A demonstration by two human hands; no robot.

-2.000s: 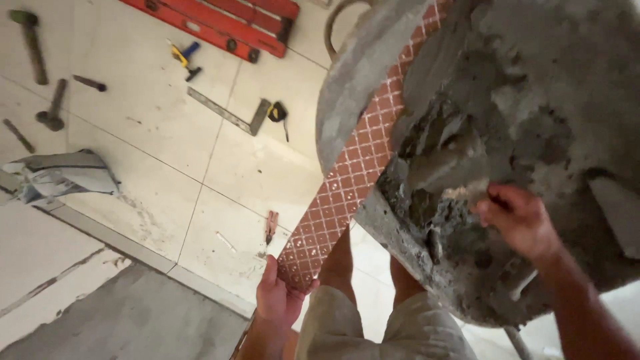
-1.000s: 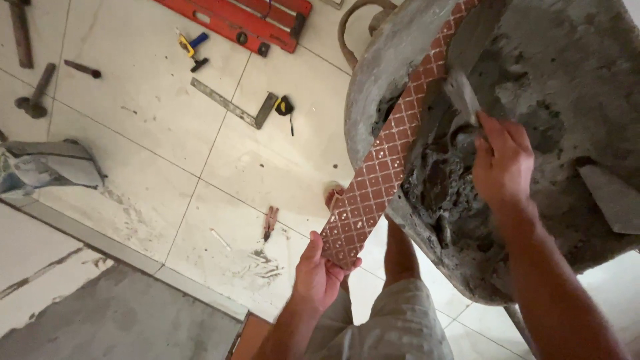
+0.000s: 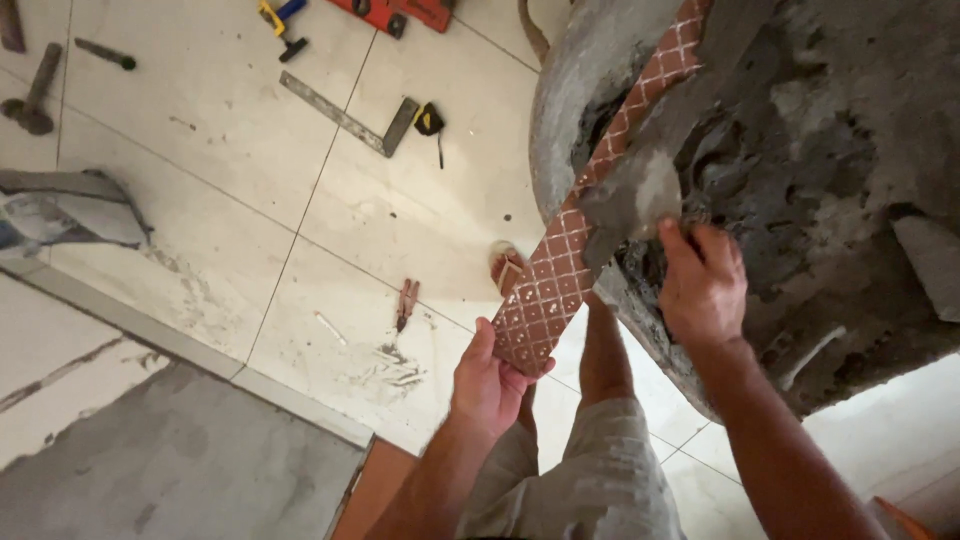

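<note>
My left hand (image 3: 491, 382) grips the near end of a long, narrow reddish tile strip (image 3: 547, 285) with a white diamond grid on its upturned face. The strip slants up and right across the rim of a mortar-filled wheelbarrow tray (image 3: 551, 142). My right hand (image 3: 705, 285) holds a trowel (image 3: 660, 187), its handle mostly hidden by my fingers and its blade against the strip's right side. Grey mortar (image 3: 810, 150) coats part of the strip's far half and fills the tray. A second flat metal blade (image 3: 930, 259) lies in the mortar at the right.
On the tiled floor lie a metal square (image 3: 337, 116), a tape measure (image 3: 428, 120), pincers (image 3: 406, 304), a hammer (image 3: 34, 97), a chisel-like tool (image 3: 105, 54), a yellow-and-blue tool (image 3: 279, 22) and a red case or level (image 3: 397, 11). A grey bag (image 3: 67, 210) sits at the left.
My right hand and the trowel have moved from the mortar to the strip, then down along it towards my left hand. Mortar now covers more of the strip's right side.
</note>
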